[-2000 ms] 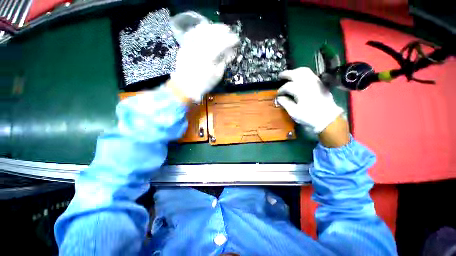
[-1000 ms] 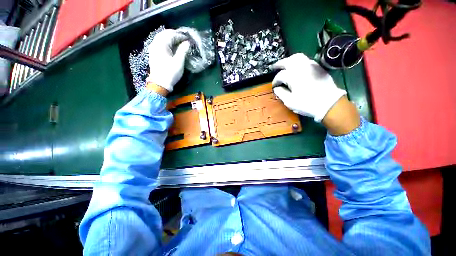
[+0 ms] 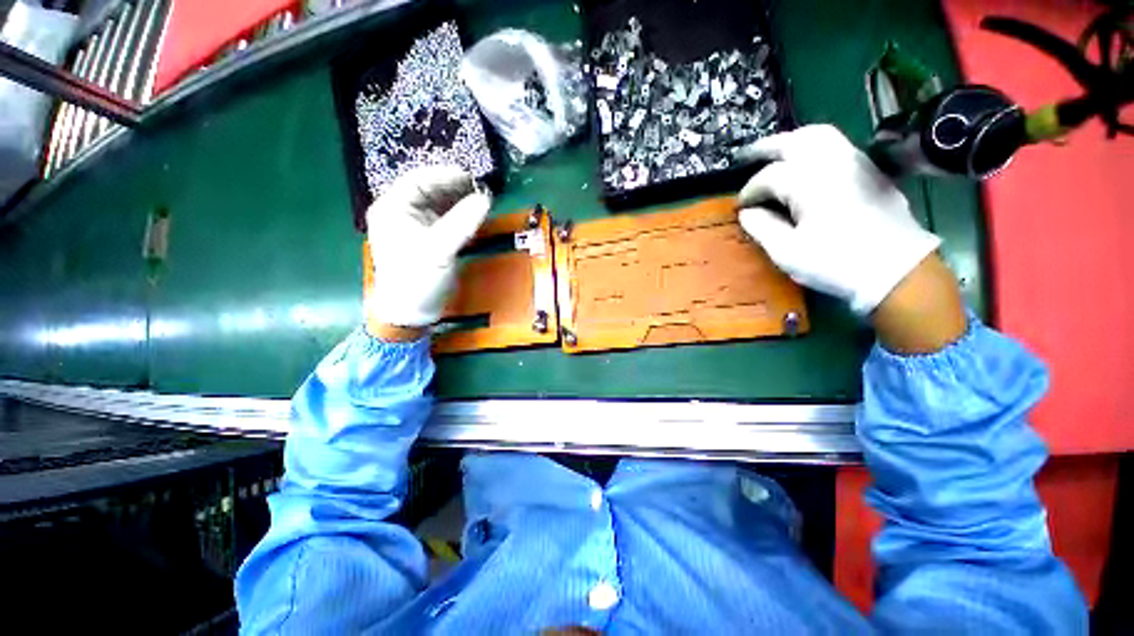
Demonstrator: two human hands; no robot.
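My left hand point(image 3: 423, 242), white-gloved, is over the left plate of the orange fixture point(image 3: 504, 298), at the near edge of the black tray of screws point(image 3: 429, 112). Its fingertips are bent together; whether they hold a screw cannot be seen. My right hand point(image 3: 831, 214), white-gloved, is at the upper right corner of the fixture's right plate point(image 3: 678, 280), beside the black tray of metal brackets point(image 3: 684, 118). Its thumb and fingers are curled; what is between them cannot be seen. The right plate carries no board.
A clear plastic bag point(image 3: 522, 93) lies between the trays. The black power screwdriver point(image 3: 976, 131) is right of my right hand, its cable over the red mat point(image 3: 1057, 286). A silver rail point(image 3: 647, 429) edges the green bench. Rollers point(image 3: 106, 75) are at the upper left.
My left hand has moved from the plastic bag and screw tray down toward the fixture's left plate. My right hand stays by the fixture's upper right corner. The camera view has shifted.
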